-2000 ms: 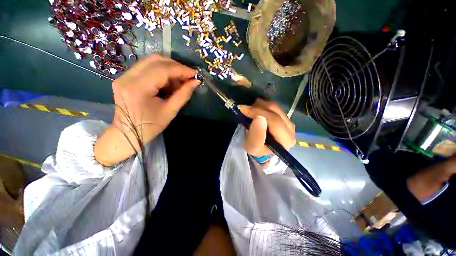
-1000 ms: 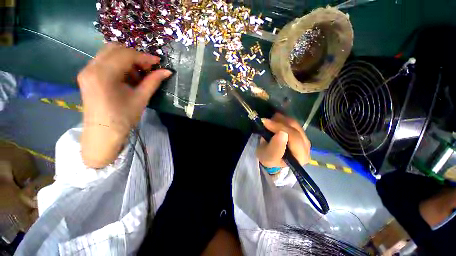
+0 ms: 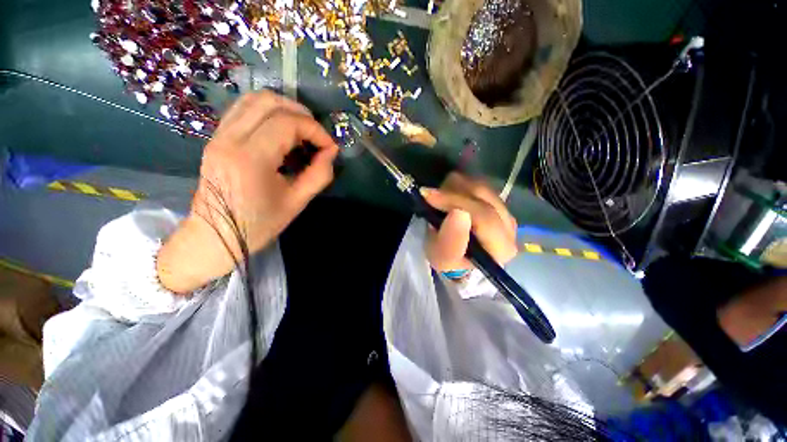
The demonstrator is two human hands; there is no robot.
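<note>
My right hand (image 3: 470, 226) holds the black handle of the soldering iron (image 3: 500, 280). Its thin metal tip reaches the small clear round work rest (image 3: 344, 128). My left hand (image 3: 259, 173) has thumb and index finger nearly together just left of the rest. Whether a small part is between them is too small to tell. Solder wire (image 3: 103, 101) runs from the left edge to behind my left hand. Dark red and silver round components (image 3: 164, 60) lie in a pile at the upper left. Tiny gold and white contact pieces (image 3: 371, 73) lie right of them.
The tan tip-cleaning bowl (image 3: 444, 65) with silvery bits stands beyond the iron. A black fan with a spiral wire guard (image 3: 595, 147) stands to its right. A green-and-silver spool (image 3: 759, 229) is at the far right. Another person's arm (image 3: 751, 311) shows at the lower right.
One second ago my left hand was further left, near the red parts; it is now back beside the work rest. The view has shifted. The iron stays in my right hand with its tip at the rest.
</note>
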